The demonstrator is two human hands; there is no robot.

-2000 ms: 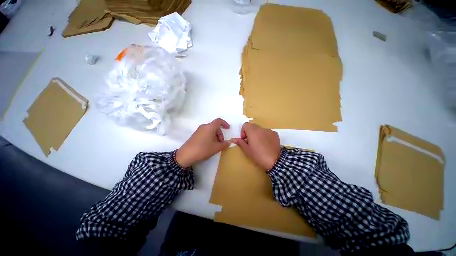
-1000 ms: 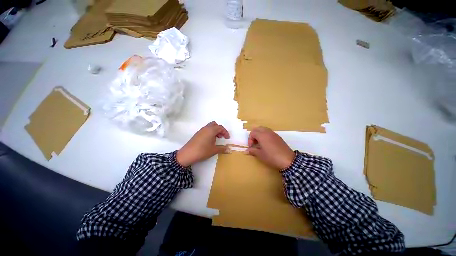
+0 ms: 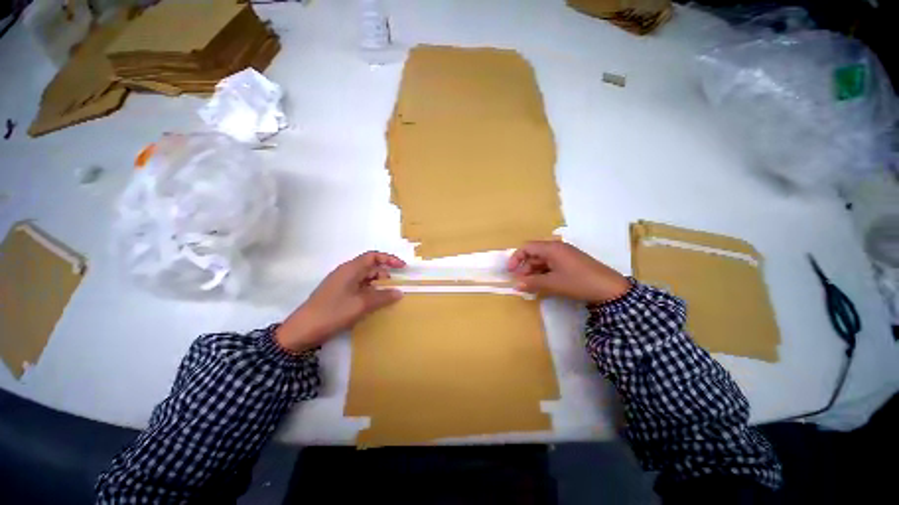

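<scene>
A brown kraft blank (image 3: 451, 365) lies flat at the table edge before me. A white strip (image 3: 453, 288) runs along its far edge. My left hand (image 3: 350, 296) is at the far left corner of the blank, fingertips on the strip's left end. My right hand (image 3: 562, 271) is at the far right corner, thumb and fingers pinched at the strip's right end. A pale, blurred band between the hands, just beyond the edge, may be a second strip; I cannot tell. A stack of kraft blanks (image 3: 478, 148) lies beyond my hands.
A clear bag of white scraps (image 3: 197, 217) and crumpled paper (image 3: 244, 104) are left. Taped pieces (image 3: 705, 296) lie right, another (image 3: 34, 291) far left. Scissors (image 3: 840, 314) and a large plastic bag (image 3: 789, 99) are far right. A bottle (image 3: 375, 30) and thick kraft stack (image 3: 187, 44) stand beyond.
My right hand has moved right, away from my left, along the blank's far edge. The white strip now shows across nearly its full width. The view has swung right, bringing the scissors in.
</scene>
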